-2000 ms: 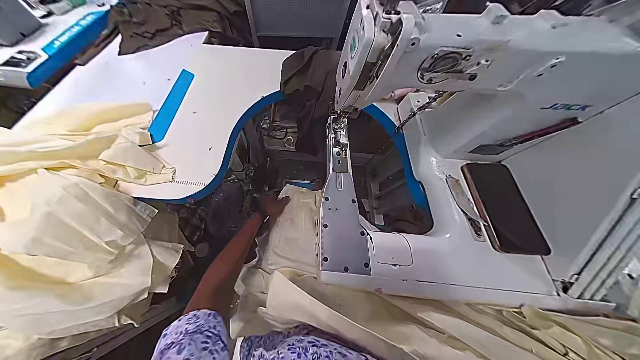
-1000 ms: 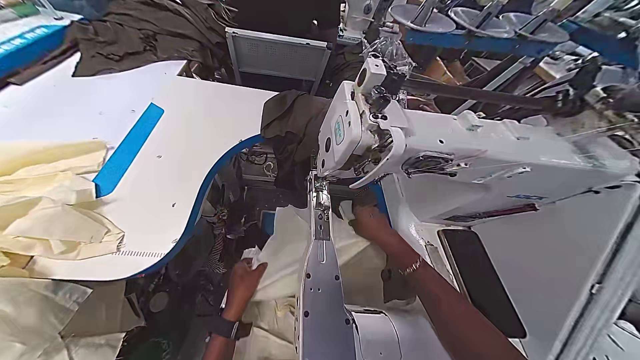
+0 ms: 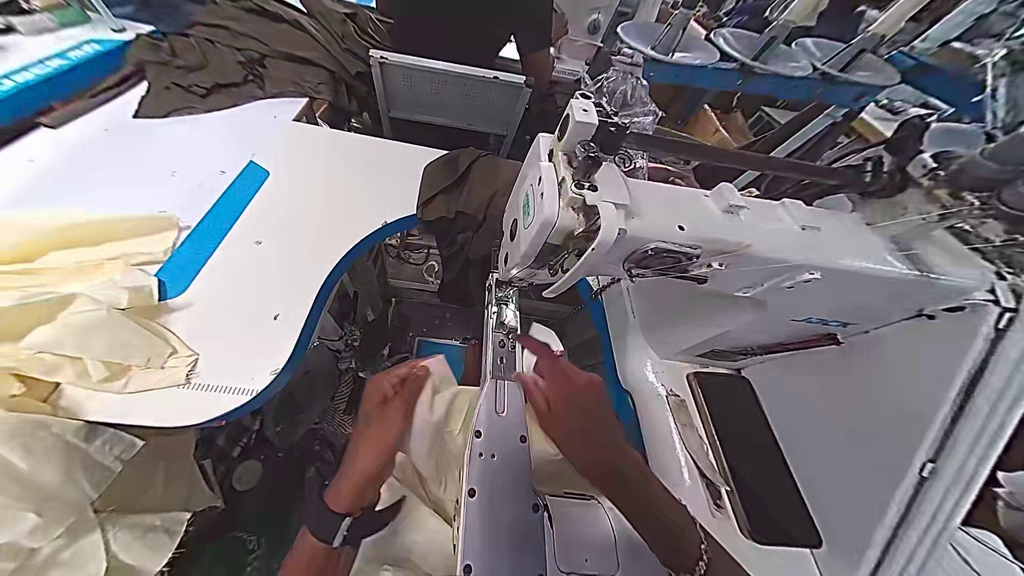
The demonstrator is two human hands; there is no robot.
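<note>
A white Jack industrial sewing machine (image 3: 680,240) has a narrow metal arm bed (image 3: 500,472) running toward me. On the left of the bed, my left hand (image 3: 384,424) pinches the upper edge of a cream fabric piece (image 3: 436,448), which hangs around the bed on both sides. My right hand (image 3: 564,400) is on the right side, its thumb and forefinger near a pale edge of the fabric beside the presser foot (image 3: 506,312); whether it grips that edge I cannot tell. The fabric lies below the needle area, and part of it is hidden behind the bed.
The white table (image 3: 304,184) with a blue edge curves around on the left, bearing cream fabric pieces (image 3: 88,312) and a blue strip (image 3: 212,228). Dark cloth (image 3: 464,200) hangs behind the machine head. A phone (image 3: 756,456) lies at right. A person in dark clothes (image 3: 464,32) is beyond.
Two seconds ago only one hand showed, on the cream fabric left of the bed. Now both hands are up beside the bed, with the fabric raised around it. The view has shifted.
</note>
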